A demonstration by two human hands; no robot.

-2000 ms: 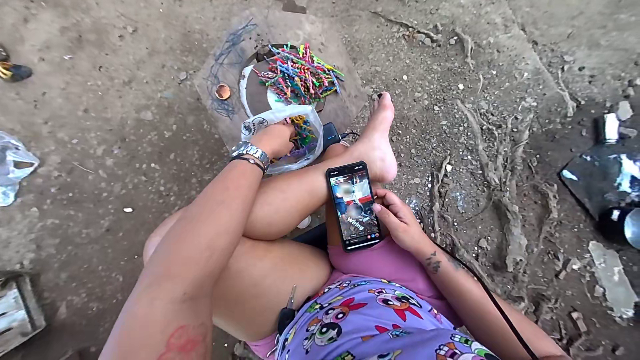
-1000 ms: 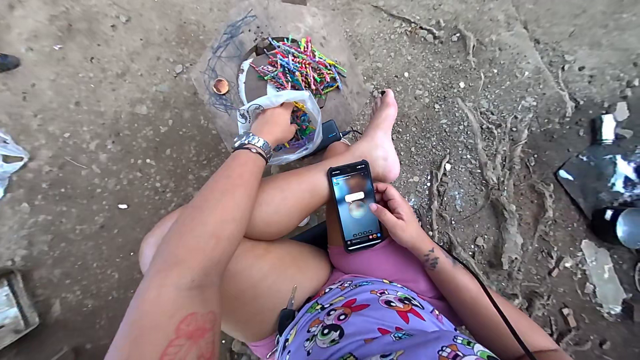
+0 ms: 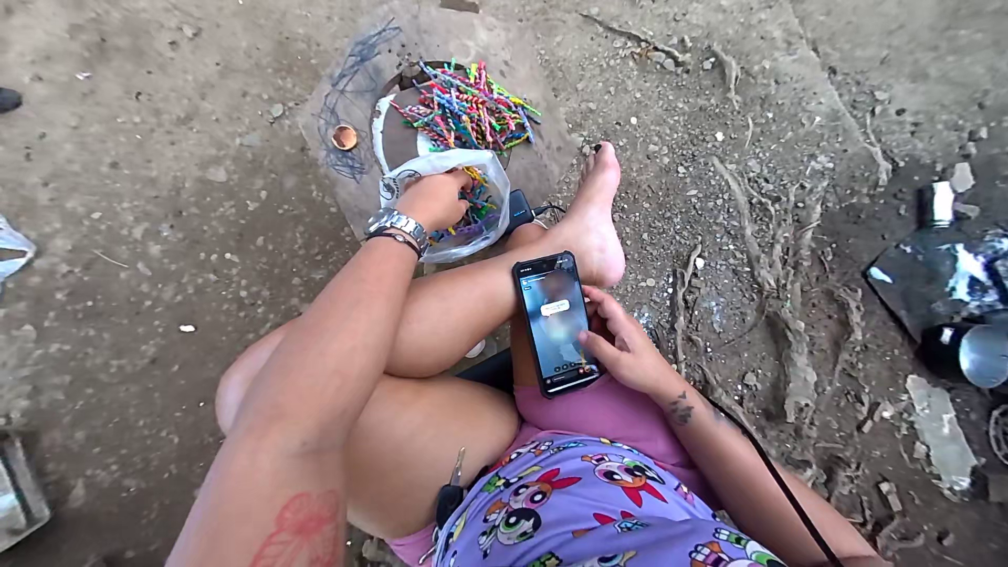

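Observation:
My left hand (image 3: 435, 201), with a metal watch at the wrist, reaches into the mouth of a white plastic bag (image 3: 492, 167). Inside lie colourful twisted pieces (image 3: 478, 206); the fingertips are partly hidden among them, so a hold cannot be made out. Just beyond the bag a pile of similar multicoloured twisted strands (image 3: 470, 106) rests on a round surface. My right hand (image 3: 626, 343) holds a black smartphone (image 3: 554, 323) by its right edge, thumb at the lit screen. The phone lies against my thigh, screen up.
A small round orange-brown object (image 3: 344, 137) and dark tangled strands (image 3: 354, 75) lie left of the pile. A black device with a cable (image 3: 518, 208) sits beside the bag. Keys (image 3: 451, 494) hang at my waist. Roots (image 3: 776, 291) and dark shiny objects (image 3: 941, 276) are at right.
The phone's screen showed a different picture two seconds ago. My left hand stays in the bag, and my right hand stays at the phone.

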